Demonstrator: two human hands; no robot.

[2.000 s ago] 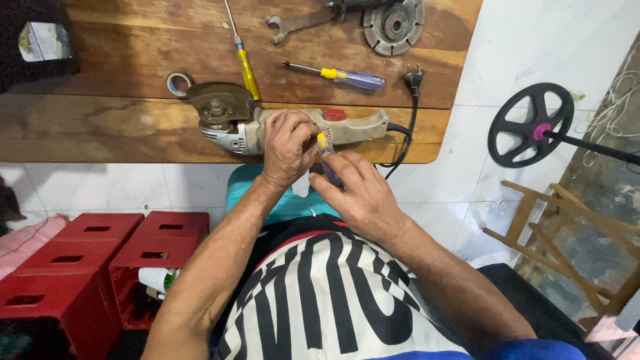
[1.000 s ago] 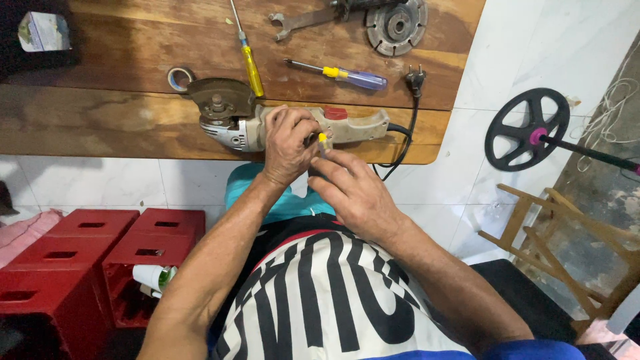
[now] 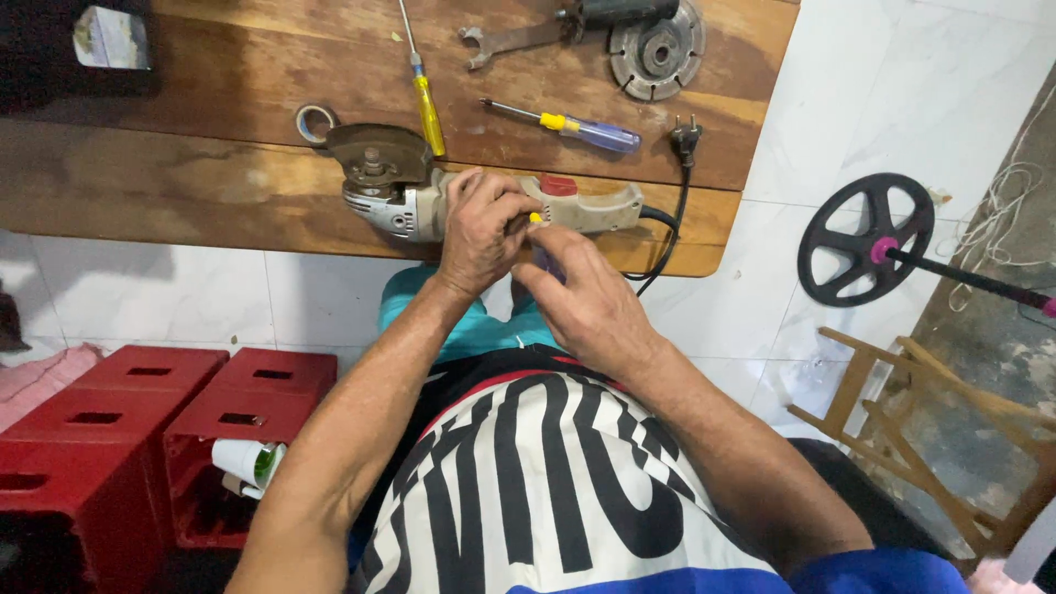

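Note:
An angle grinder (image 3: 594, 210) with a red switch lies along the near table edge, its metal guard (image 3: 388, 148) at the left around a bare spindle. My left hand (image 3: 487, 223) grips the grinder's body. Just right of it, my right hand (image 3: 586, 297) holds a screwdriver (image 3: 548, 262) with a clear purple handle and yellow collar, its shaft hidden by my left fingers. Behind the grinder lie a yellow-handled screwdriver (image 3: 427, 115) and another purple-handled screwdriver (image 3: 602, 134).
Farther back are an open-end wrench (image 3: 516, 41), a black side handle (image 3: 623, 10) and a segmented cutting disc (image 3: 657, 54). A tape roll (image 3: 315, 124) sits by the guard, the power plug (image 3: 685, 139) at the right. Red crates (image 3: 140, 396) and a wooden frame (image 3: 858, 388) stand below.
The fingers of my right hand have shifted around the purple handle, which was more exposed two seconds ago. My left hand stays on the grinder.

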